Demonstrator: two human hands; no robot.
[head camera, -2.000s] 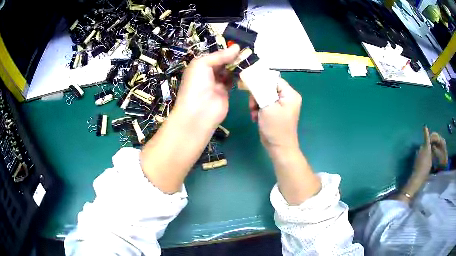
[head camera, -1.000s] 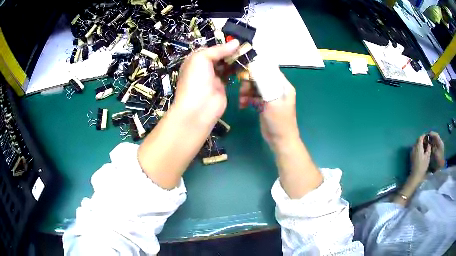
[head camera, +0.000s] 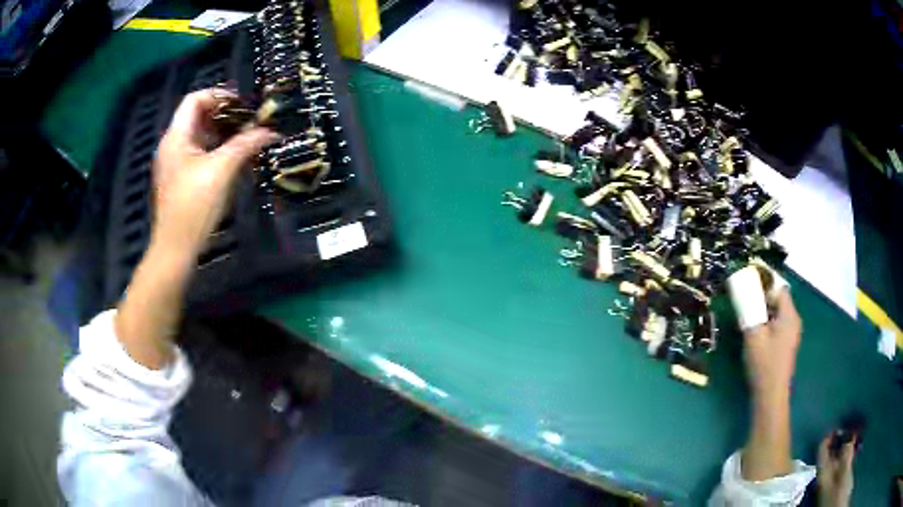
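My left hand (head camera: 203, 163) is over the black slotted tray (head camera: 297, 248) at the left. Its fingertips pinch a small dark piece with a tan part, blurred; I cannot tell its exact form. A row of clipped pieces (head camera: 302, 119) with metal wires stands in the tray beside the fingers. My right hand (head camera: 772, 332) holds a white block (head camera: 749, 297) at the right edge of the binder clip heap (head camera: 644, 198). The heap's clips have black bodies, tan pads and wire handles.
A white board (head camera: 436, 45) lies under and behind the heap. A large black bin (head camera: 772, 69) is behind it. A yellow post (head camera: 354, 25) stands behind the tray. Another person's hand (head camera: 838, 465) shows at the lower right. The green mat's front edge curves below.
The view has swung left, bringing the tray into full view. My hands have moved apart: the left went to the tray with the dark piece, the right stays by the heap with the white block.
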